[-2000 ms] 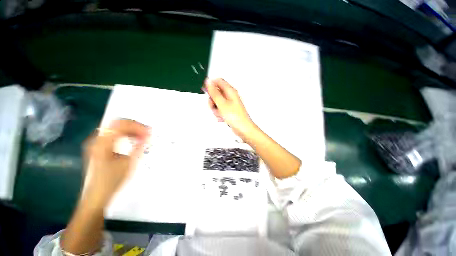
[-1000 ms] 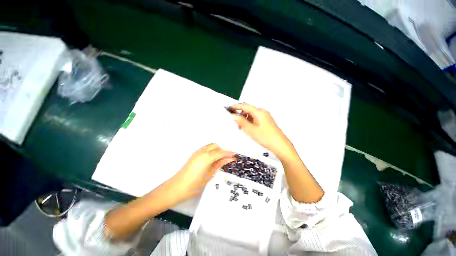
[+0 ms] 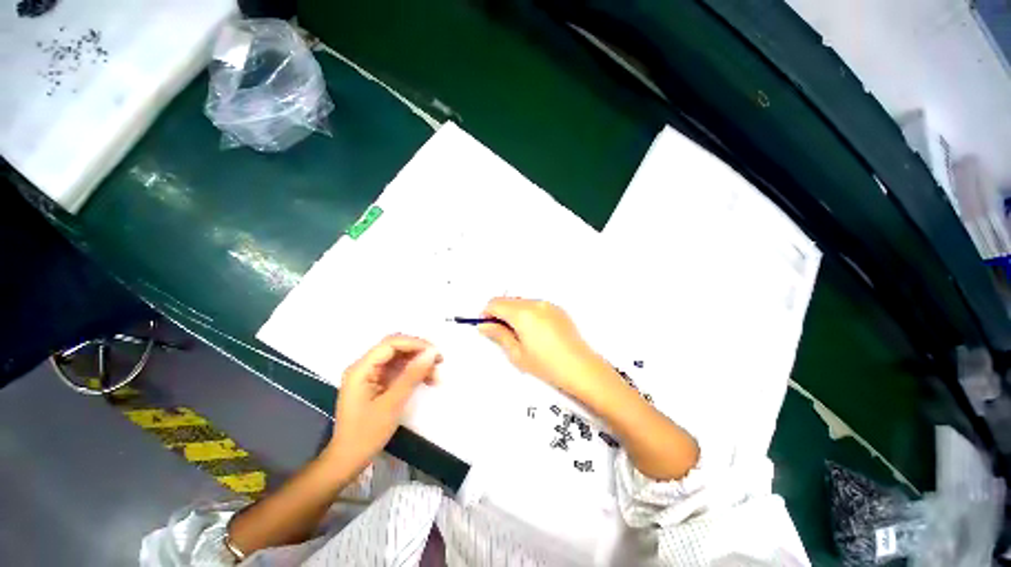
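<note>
My right hand (image 3: pixel 532 336) holds dark tweezers (image 3: pixel 475 321) that point left, their tips over the white pad (image 3: pixel 366 282). My left hand (image 3: pixel 388 382) is over the pad's near edge, thumb and fingertips close together; whether a tiny part is between them cannot be told. A few tiny specks (image 3: pixel 449 253) lie on the pad ahead of the tweezers. Small dark parts (image 3: pixel 568 430) lie loose in the near compartment of the white tray (image 3: pixel 532 487). My right forearm hides most of the heaped dark parts behind them.
A green tag (image 3: pixel 364 223) is on the pad's left edge. A clear plastic bag (image 3: pixel 269 89) lies beyond it on the green bench. Another white pad with dark specks (image 3: pixel 133 89) is far left. A second white tray (image 3: pixel 726 244) lies beyond my right arm. A bag of dark parts (image 3: pixel 865 509) is at right.
My left hand has left the heap of dark parts and moved left onto the pad. My right hand has brought the tweezers down nearer the left hand. The view has turned and shifted.
</note>
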